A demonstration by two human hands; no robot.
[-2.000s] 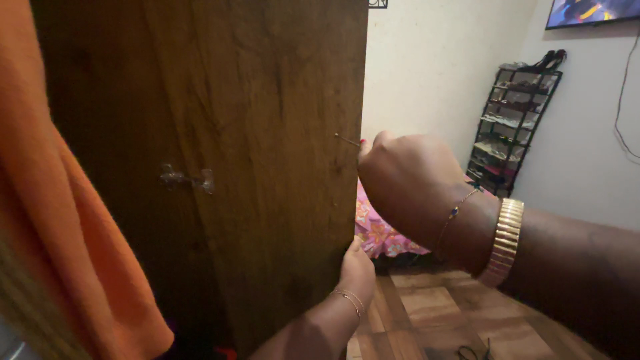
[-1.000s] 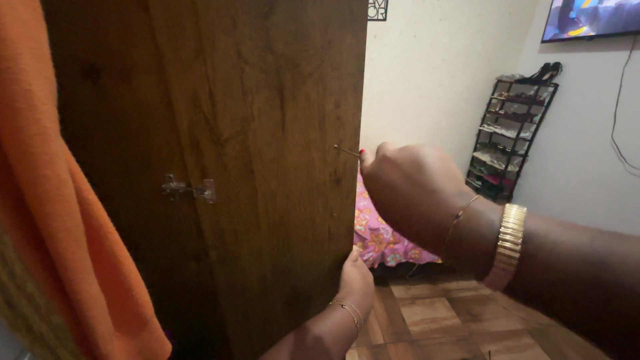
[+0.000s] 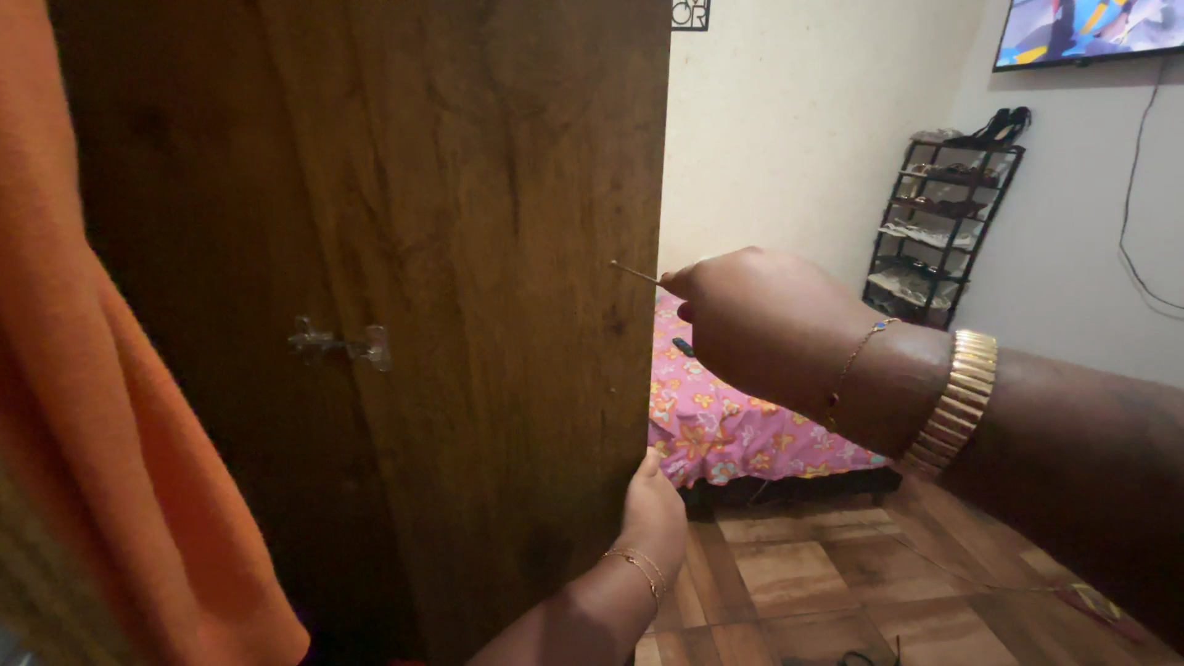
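Note:
A dark brown wooden door panel stands upright in front of me. My right hand is beside its right edge, thumb and finger pinching a thin metal rod, perhaps a screw or small tool. The rod's far end is at a small spot on the panel. My left hand grips the panel's right edge lower down, its fingers hidden behind it. A clear plastic fitting is on the panel at the left. A small hole or mark shows below the rod.
Orange cloth hangs at the left. Behind the panel is a bed with a pink floral cover, a dark remote-like object on it. Farther right are a shoe rack and a wall television. A thin cord lies on the tiled floor.
The view has shifted slightly, and more of the bed shows. Both hands keep about the same places at the panel, the rod still pinched in my right hand.

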